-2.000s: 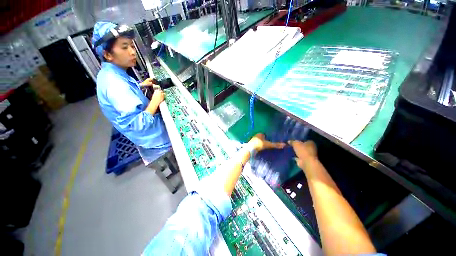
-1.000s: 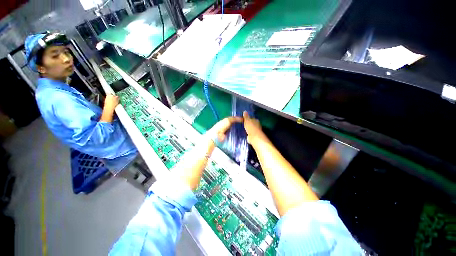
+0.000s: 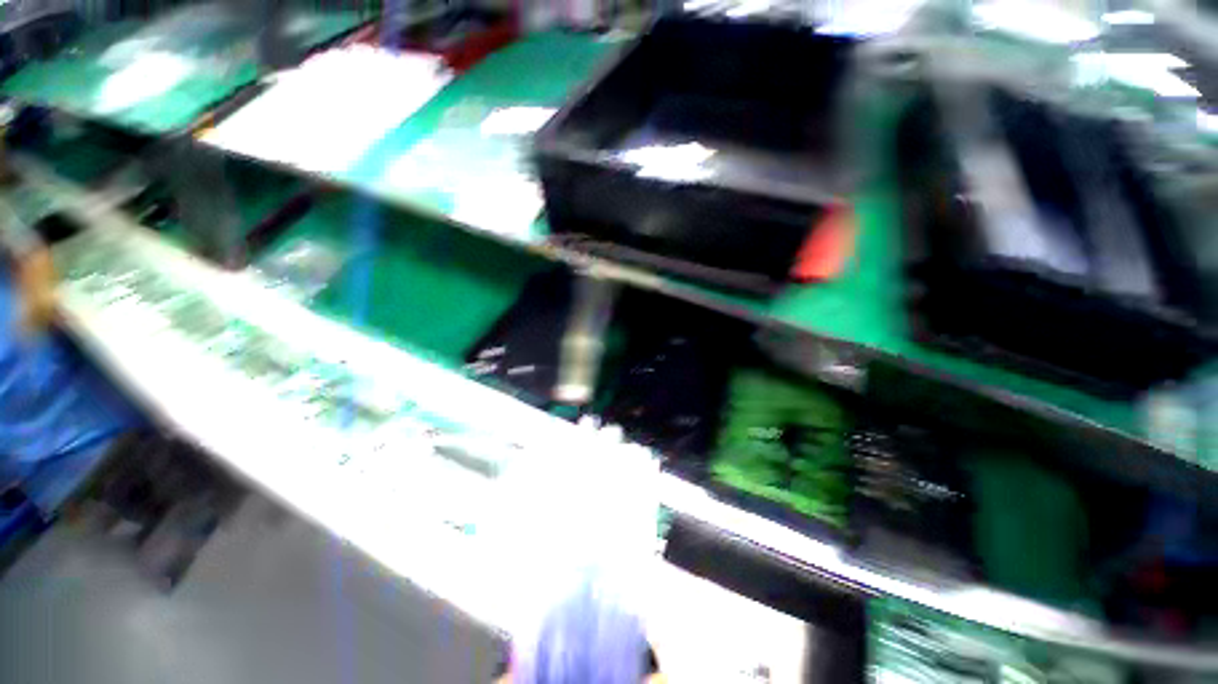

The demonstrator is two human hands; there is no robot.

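Observation:
The view is strongly blurred. A clear, purplish plastic bag [image 3: 581, 641] is at the bottom centre, with a glaring white patch above it. Only small skin-coloured slivers of my hands show at the bottom edge, my left hand [image 3: 508, 672] at the bag's left side and my right hand [image 3: 652, 663] at its right side. They appear to hold the bag between them; the fingers are mostly cut off. Green circuit boards [image 3: 227, 334] lie along the white conveyor rail [image 3: 401, 568], washed out by glare. Another board [image 3: 988, 655] shows at the bottom right.
Bright green parts [image 3: 781, 448] fill a bin under the shelf, with dark bins [image 3: 661, 388] beside it. Large black totes [image 3: 668, 221] and white papers [image 3: 327, 107] stand on the green shelf. A person's blue sleeve [image 3: 54, 401] is at the left edge. A red object is between the totes.
The view has swung right, bringing the green bin and a second tote into sight. My forearms have dropped out of view, and the bag is now at the bottom edge.

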